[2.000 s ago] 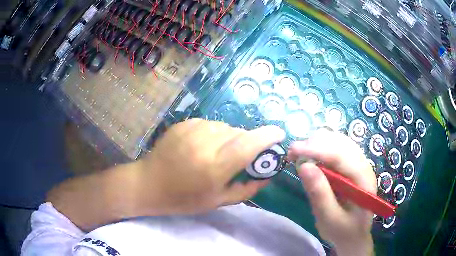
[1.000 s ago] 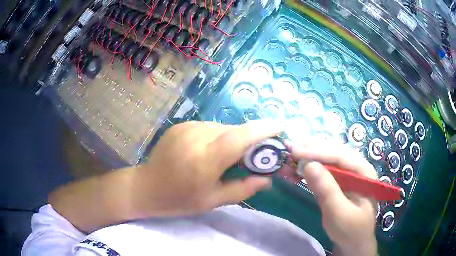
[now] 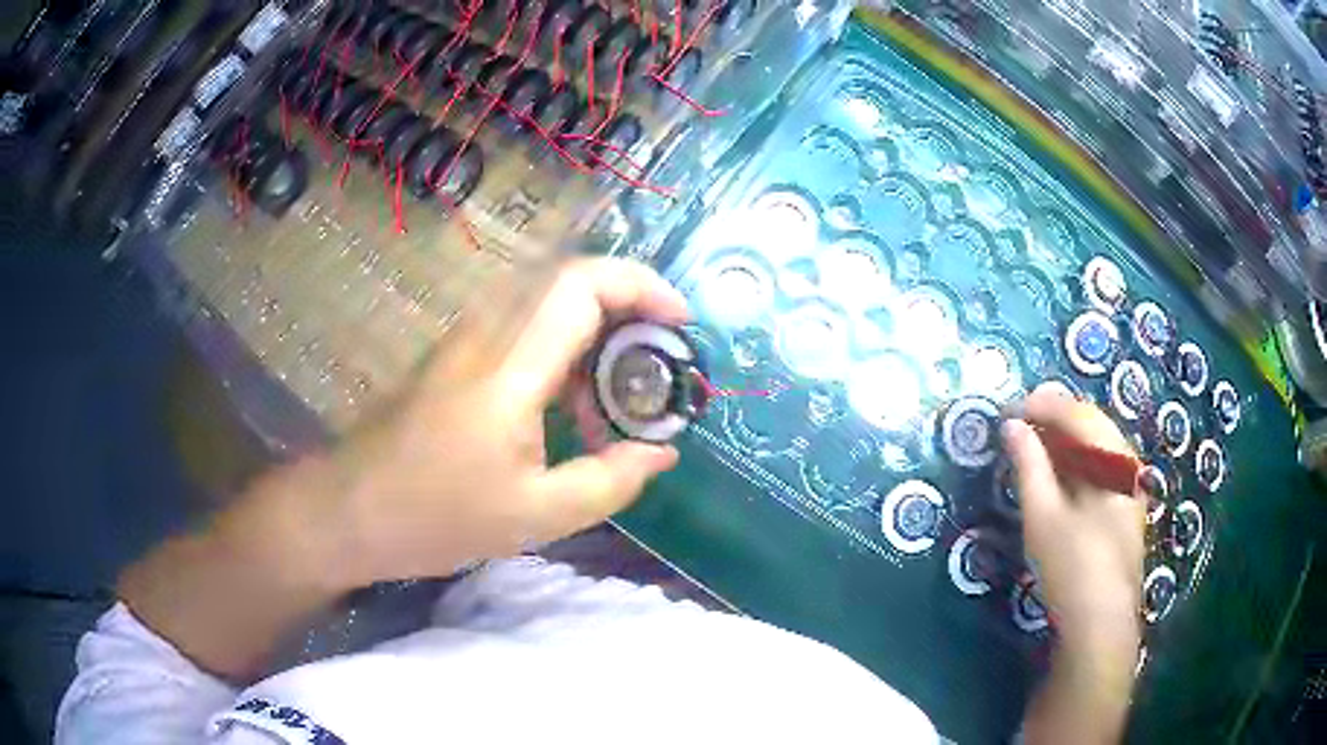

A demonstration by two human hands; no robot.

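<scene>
My left hand (image 3: 437, 422) holds a round component (image 3: 642, 381) between thumb and fingers, its pale ring and round centre facing up. Short red wires show at its right edge. My right hand (image 3: 1074, 510) is over the right part of the clear round-pocket tray (image 3: 815, 473), with the red-handled tool (image 3: 1102, 466) in it. Its fingertips are beside a disc (image 3: 971, 432) in the tray; whether they touch it is unclear. The tool's tip is hidden by my fingers. Several other discs lie in pockets around my right hand.
The source tray (image 3: 313, 320) is at the left, with rows of black discs (image 3: 444, 168) and tangled red wires. Strong glare covers the middle of the round-pocket tray. Stacked clear trays (image 3: 1121, 58) stand beyond the yellow tape at the upper right.
My left hand has moved left and up with the component, away from my right hand. My right hand has moved right with the tool, uncovering discs in the tray's near part.
</scene>
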